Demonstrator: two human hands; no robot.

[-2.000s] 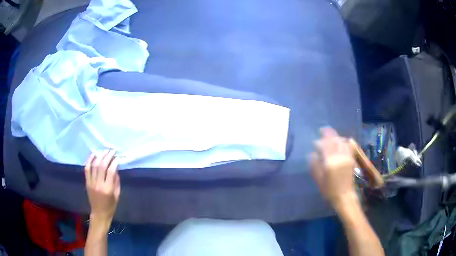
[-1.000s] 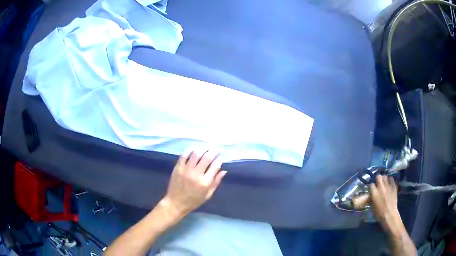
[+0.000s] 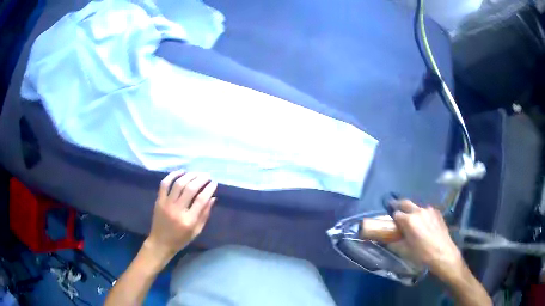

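Observation:
The light blue garment [image 3: 101, 77] lies bunched at the left of the pressing pad. Its sleeve [image 3: 257, 131], white under glare, is slipped over the dark narrow padded board [image 3: 239, 75], with the squared end to the right. My left hand [image 3: 182, 206] rests with spread fingers at the sleeve's near edge; whether it pinches the cloth is not clear. My right hand [image 3: 421, 233] is closed around the wooden handle [image 3: 380, 229] of the steam iron [image 3: 364, 254]. The iron is tilted at the pad's near right edge, its tip pointing left, apart from the sleeve.
The steam hose [image 3: 445, 89] comes down over the pad's right side to the iron. A pale cord [image 3: 502, 240] runs off right. A red plastic stool [image 3: 36, 218] stands at lower left. A dark flat object [image 3: 28, 143] lies on the pad's left side.
My right hand has moved left with the iron, from the right table edge onto the pad's near corner. My left hand has slid left along the sleeve edge. The hose has swung left.

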